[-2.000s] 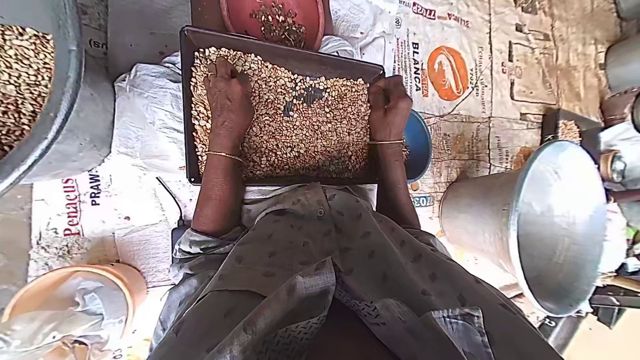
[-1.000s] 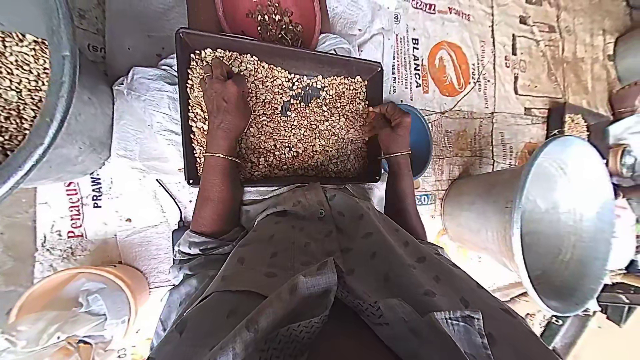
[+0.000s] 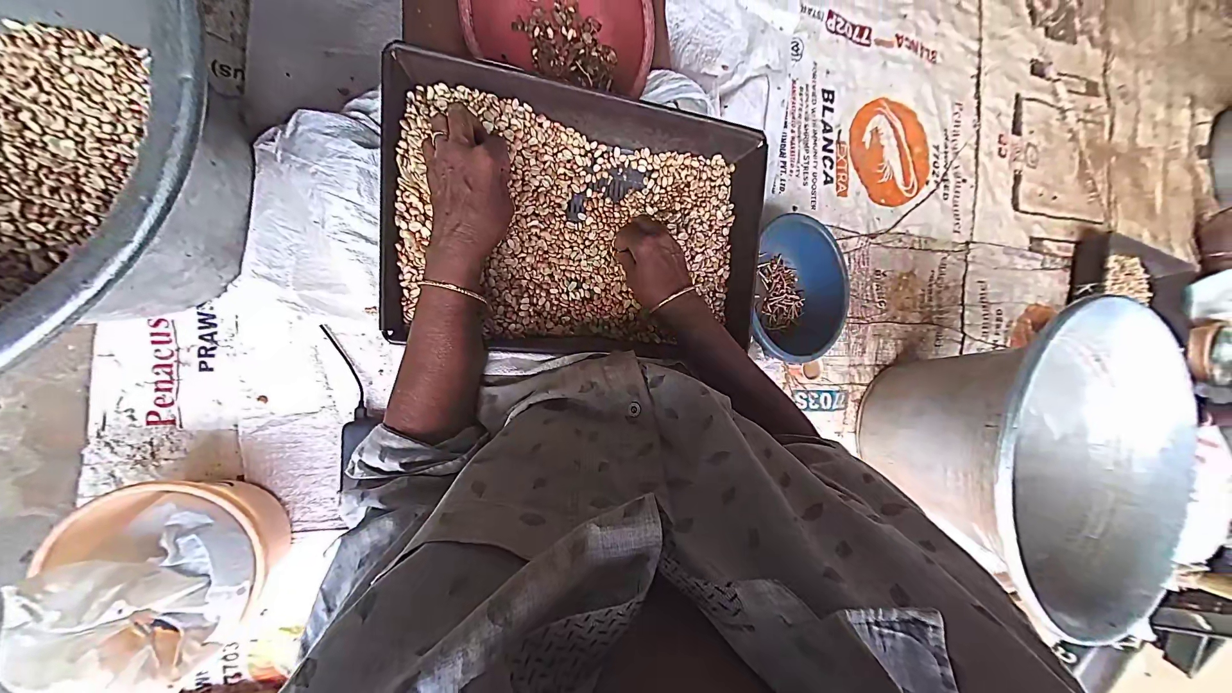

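A dark rectangular tray [image 3: 741, 231] lies before me, spread with pale brown shelled nuts or beans [image 3: 558, 260]. My left hand [image 3: 469, 188] rests on them at the tray's left side, its fingers bent down into the layer. Nearer the right side, my right hand [image 3: 656, 258] touches the same layer with curled fingers. Whether either hand grips any pieces is hidden. Between the hands and farther up, a patch of the tray's dark bottom shows. Against the tray's right edge stands a blue bowl [image 3: 818, 289] with thin brown bits in it.
A red basin [image 3: 635, 38] with dark scraps touches the tray's far edge. At the left is a large metal tub [image 3: 183, 164] of similar pieces. An orange tub [image 3: 274, 510] with plastic bags is lower left, a big metal pot [image 3: 934, 423] at right. Printed sacks [image 3: 895, 279] cover the floor.
My right hand has moved left from the tray's right edge onto the layer of pieces. My left hand has stayed at the left side.
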